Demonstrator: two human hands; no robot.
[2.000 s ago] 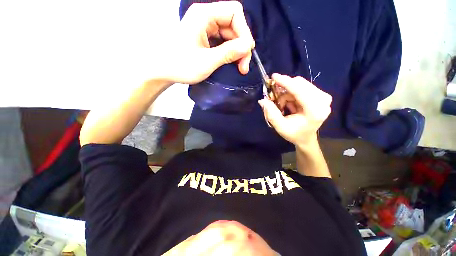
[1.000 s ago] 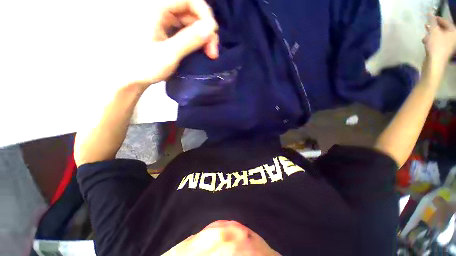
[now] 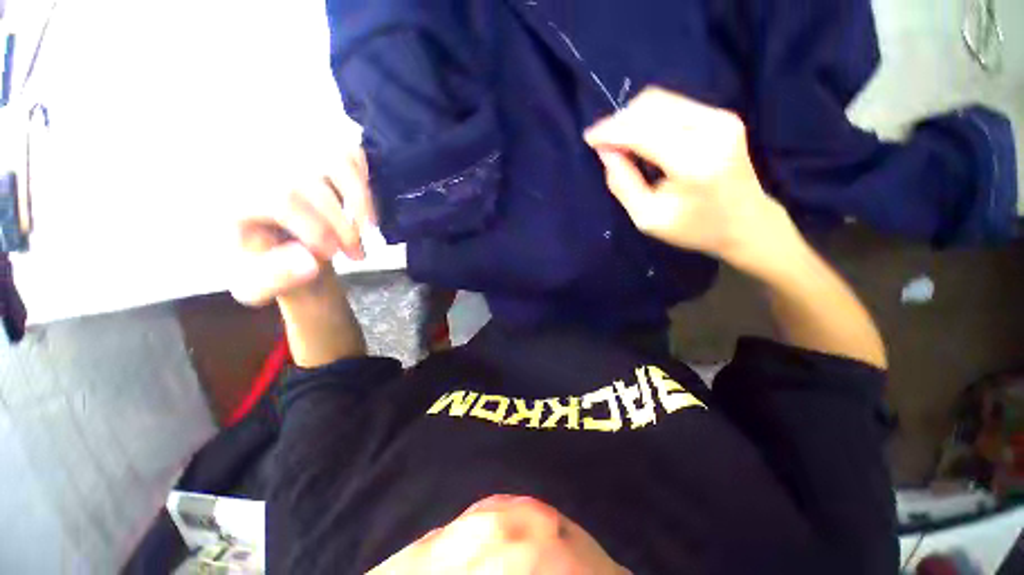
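Note:
The dark navy garment [image 3: 561, 191] lies over the table and hangs over its front edge towards me. Its pocket piece [image 3: 440, 200] lies folded at the left, with white stitches along it and a shinier surface. My left hand [image 3: 303, 236] is just left of the pocket piece, over the white tabletop, with fingers bent; whether it pinches a thread cannot be seen. My right hand [image 3: 685, 169] is above the garment's white basting line [image 3: 578, 53], thumb and fingertips close together; no needle or thread can be made out there.
A navy sleeve [image 3: 898, 180] with pale stitching at its cuff lies at the right. A thin silver loop shape [image 3: 983, 36] lies on the white table [image 3: 135, 169] at the far right. A red strip [image 3: 261, 380] and dark cloth are below the table at left.
My right hand held small scissors at the pocket, reached to the far right, and is back over the garment without them. My left hand has left the cloth and moved lower left.

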